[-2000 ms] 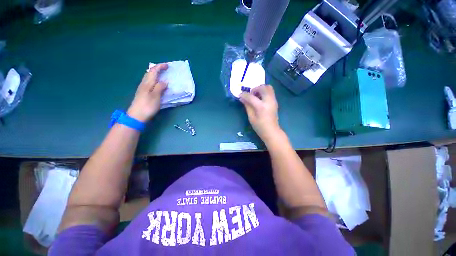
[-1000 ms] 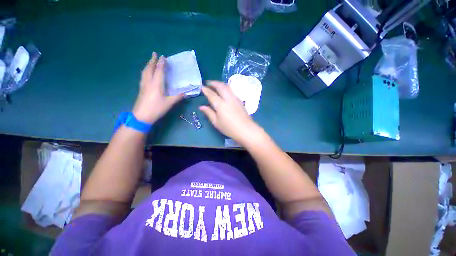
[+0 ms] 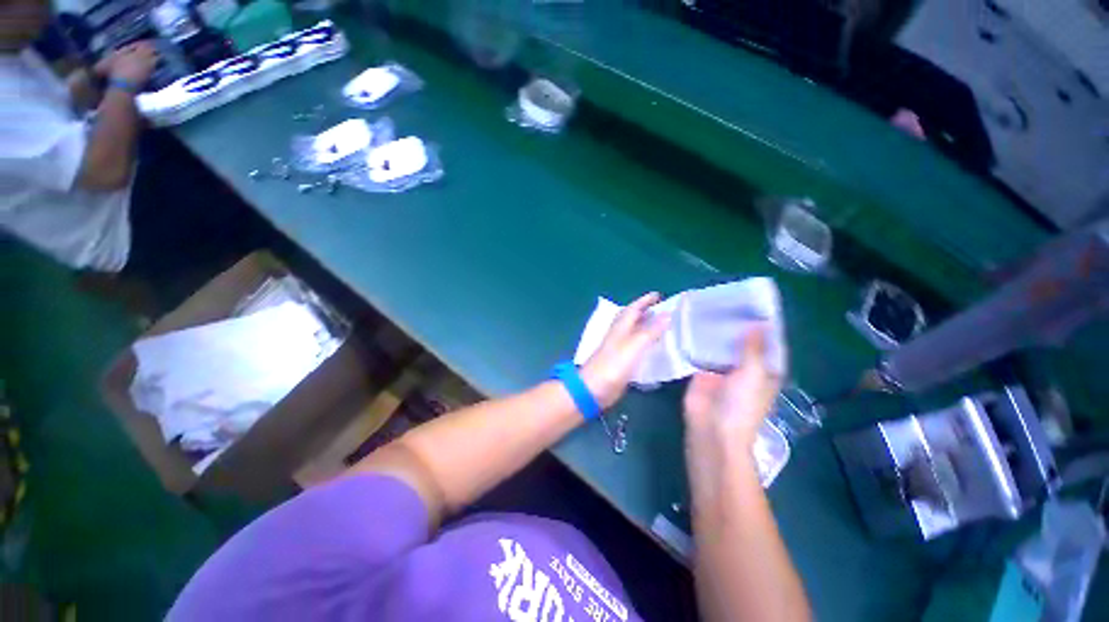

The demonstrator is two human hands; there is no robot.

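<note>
My left hand (image 3: pixel 623 352), with a bright blue band at the wrist, holds the left part of a white packing sheet (image 3: pixel 675 362) over the bench. My right hand (image 3: pixel 739 395) grips the right part, where a greyish square area shows; whether a part lies in it I cannot tell. A white housing (image 3: pixel 770 454) in its clear bag lies partly hidden behind my right forearm. Small silvery bits (image 3: pixel 619 433) lie near the bench edge, below my left hand.
The electric screwdriver (image 3: pixel 1009 322) hangs at right above the screw feeder (image 3: pixel 943 468). Bagged housings (image 3: pixel 398 159) lie at left; more bagged units (image 3: pixel 800 236) rest behind. A person (image 3: pixel 61 170) works at far left. A box (image 3: pixel 183 456) holds white sheets.
The view has swung left. The compact white stack is now a spread sheet between my hands. My right hand has moved from beside the housing onto it.
</note>
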